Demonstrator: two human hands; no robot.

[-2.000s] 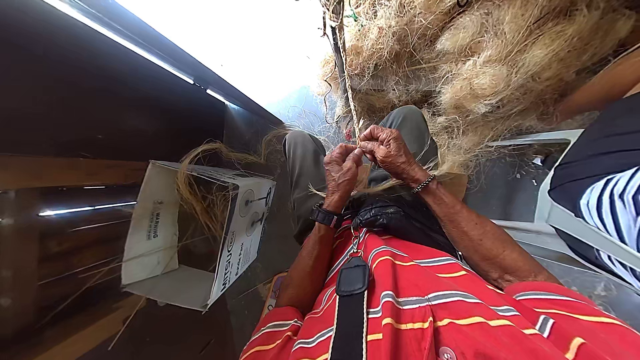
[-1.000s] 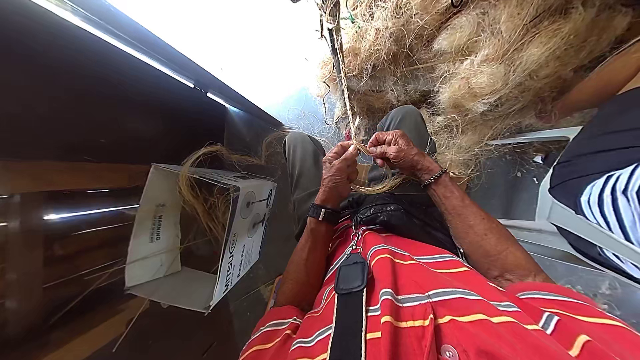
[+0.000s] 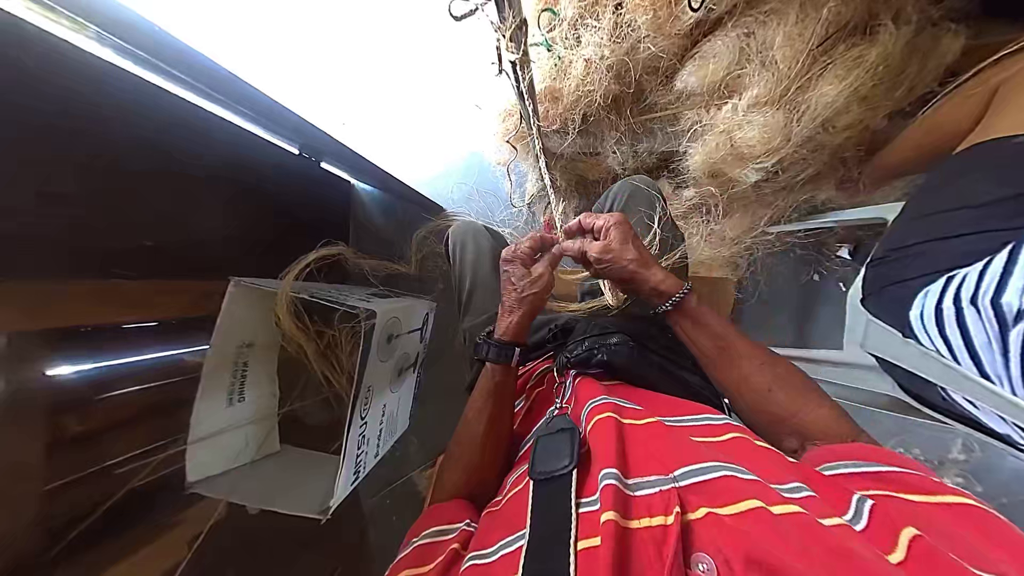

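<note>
A braided cord of pale plant fibre (image 3: 546,172) runs down from a dark upright pole (image 3: 520,68) to my fingers. My left hand (image 3: 528,280), with a black watch on its wrist, pinches the cord's lower end between thumb and fingertips. Close against it, my right hand (image 3: 612,252) pinches the same spot; a beaded bracelet circles that wrist. Loose golden strands (image 3: 584,306) stick out below both hands, over my lap. Just what each fingertip grips is too small to tell.
At left an open cardboard box (image 3: 232,392) holds long fibres (image 3: 320,340). A big heap of tangled fibre (image 3: 744,112) lies beyond my knees. On the right a person sits on a light plastic chair (image 3: 872,320), their arm near the heap.
My hands have drawn together at the cord's end; a second ago they were slightly apart with strands stretched between them. The seated person's arm has shifted a little.
</note>
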